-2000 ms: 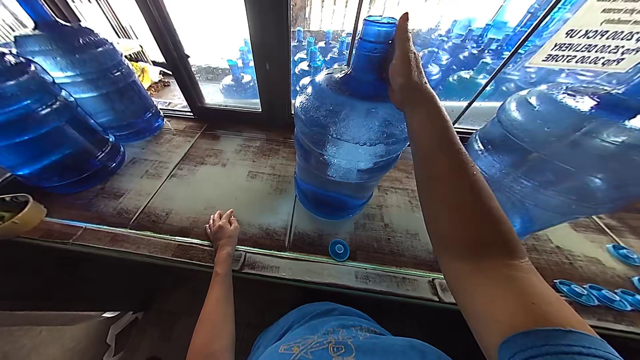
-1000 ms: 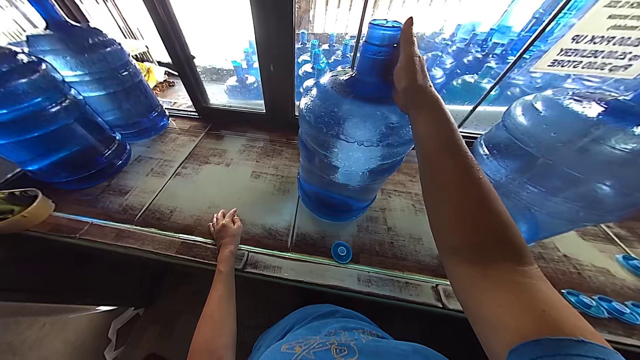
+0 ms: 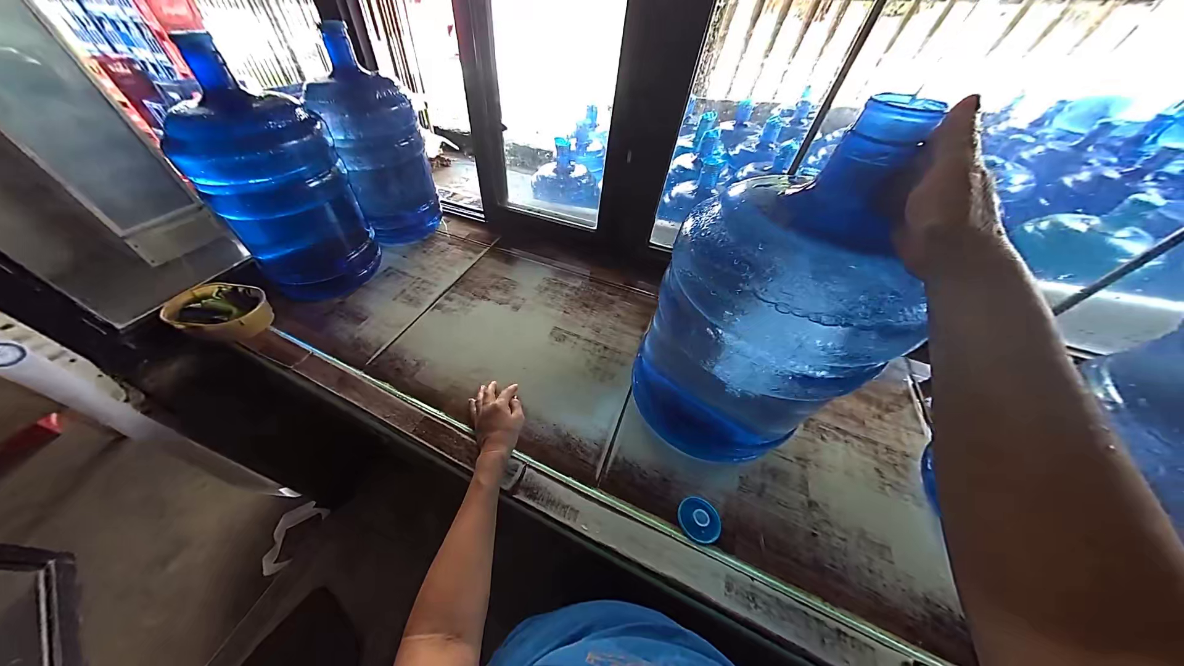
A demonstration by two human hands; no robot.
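A large blue water jug [image 3: 777, 314], uncapped, stands on the tiled counter [image 3: 499, 324]. The palm of my right hand [image 3: 953, 194] rests against the right side of its neck, fingers pointing up and not wrapped round it. My left hand [image 3: 498, 416] lies on the counter's front edge, left of the jug, its fingers a little bent and holding nothing visible. Near that edge, in front of the jug, is a round blue cap [image 3: 699, 520].
Two blue jugs, one nearer [image 3: 268, 185] and one behind [image 3: 375, 139], stand at the left by a yellow bowl [image 3: 245, 324]. Another jug [image 3: 1142, 388] is partly behind my right arm. Behind the counter are framed glass panes, with many jugs outside.
The view has swung left, bringing the yellow bowl and left-hand jugs further into sight. My right hand stays against the jug's neck and my left hand on the counter edge.
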